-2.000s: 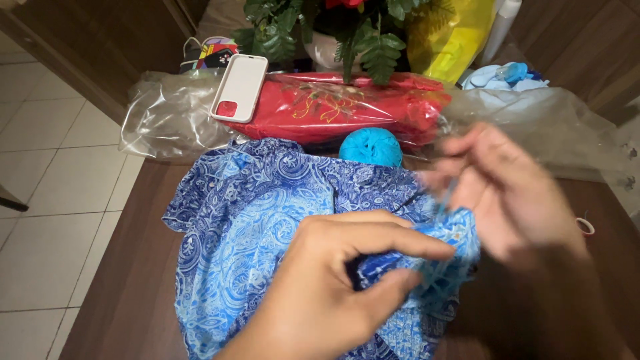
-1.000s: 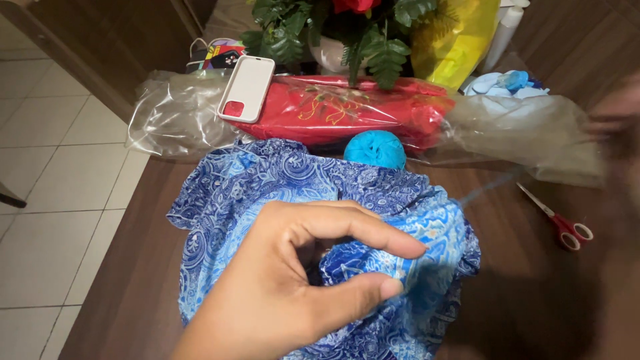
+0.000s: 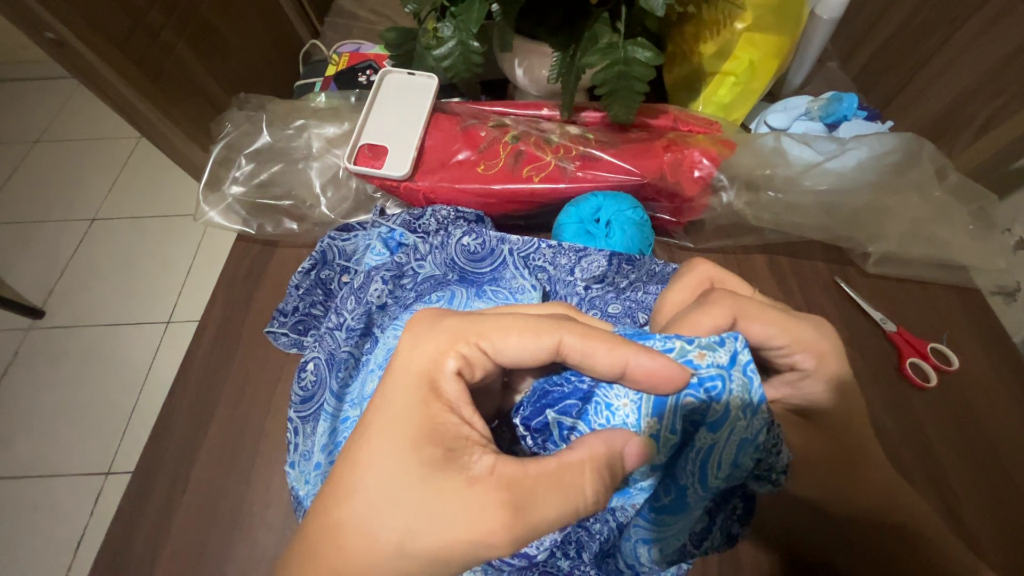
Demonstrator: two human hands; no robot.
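Observation:
A blue paisley-patterned cloth lies bunched on the brown wooden table. My left hand pinches a raised, folded part of it between thumb and forefinger. Against the right side of that fold is my right hand, its fingers bent and its fingertips partly hidden behind the cloth; whether it grips anything is not visible. A turquoise ball of thread rests just beyond the cloth. Red-handled scissors lie to the right of my right hand, blades pointing away and partly open.
Across the back lies a clear plastic bag with red fabric inside. A white phone case rests on it. Behind stand a leafy plant and a yellow bag. Tiled floor shows left of the table.
My right hand, out at the right edge with a strand running from the cloth a second ago, has come back to the cloth. My left hand stays at the fold.

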